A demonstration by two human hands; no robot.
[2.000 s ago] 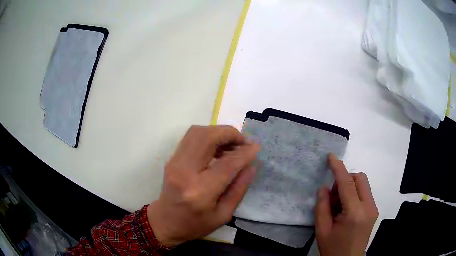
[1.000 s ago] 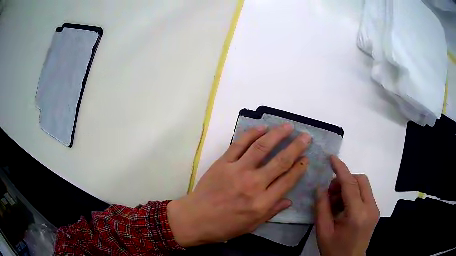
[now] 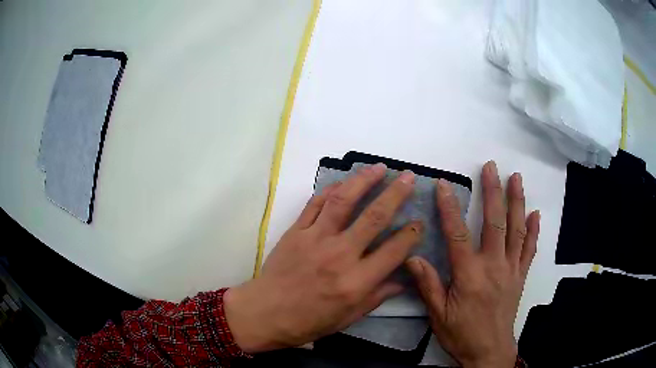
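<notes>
A black panel (image 3: 410, 164) lies on the white work sheet with a thin backing sheet (image 3: 424, 205) on it, mottled grey, leaving a black rim and notched corner at the far edge. My left hand (image 3: 324, 266) lies flat over its left and middle part, fingers spread. My right hand (image 3: 478, 266) is spread, with thumb and index finger on the panel's right part and the other fingers on the work sheet. Another grey-faced piece with a black edge (image 3: 388, 332) shows below the near edge. Much of the panel is hidden under my hands.
A backed panel (image 3: 79, 133) lies alone at the left of the table (image 3: 194, 93). Yellow tape (image 3: 282, 136) borders the white work sheet (image 3: 403, 79). A pile of loose white backing sheets (image 3: 561, 72) is upper right. Black panels (image 3: 600, 215) lie at the right edge.
My left hand has gone from bunched fingers to lying flat on the backing. My right hand has opened from curled to spread. The whole view has shifted, moving things slightly left.
</notes>
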